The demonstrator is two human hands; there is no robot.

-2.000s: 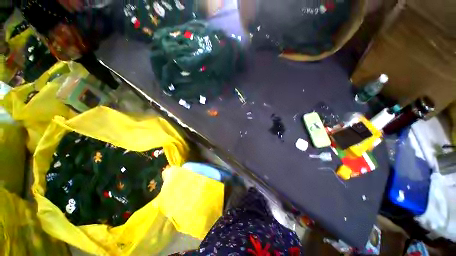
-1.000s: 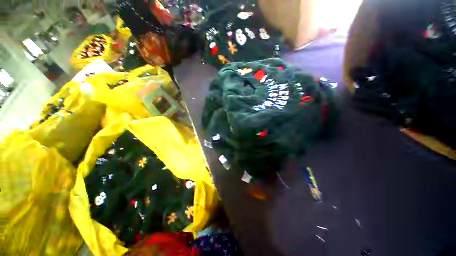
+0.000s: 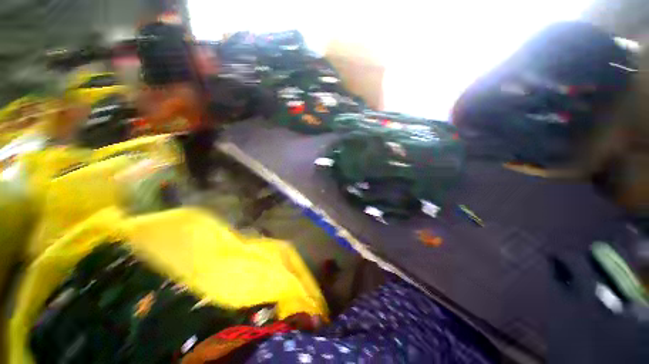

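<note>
No hand of mine can be made out; the frame is blurred. A heap of dark green plush pieces [image 3: 395, 160] with white and red marks lies on the dark table [image 3: 512, 206]. White care labels [image 3: 429, 207] show at its near edge. A yellow woven sack [image 3: 228, 256] stands open at the lower left, with green plush pieces [image 3: 99, 313] inside. My navy floral clothing [image 3: 384, 330] is at the bottom edge, with a red and orange part beside it at the sack's rim.
Thin blue-yellow snips [image 3: 470, 215] and an orange tangle [image 3: 429, 237] lie on the table. A pale green case [image 3: 618, 272] is at right. Another green heap [image 3: 306, 92] and a large dark heap [image 3: 548, 99] stand behind. A blurred person [image 3: 167, 78] is at upper left, near more yellow sacks.
The view has swung between frames and now shows more of the table's front edge. The sack sits lower in view, and my floral clothing shows more than one second ago.
</note>
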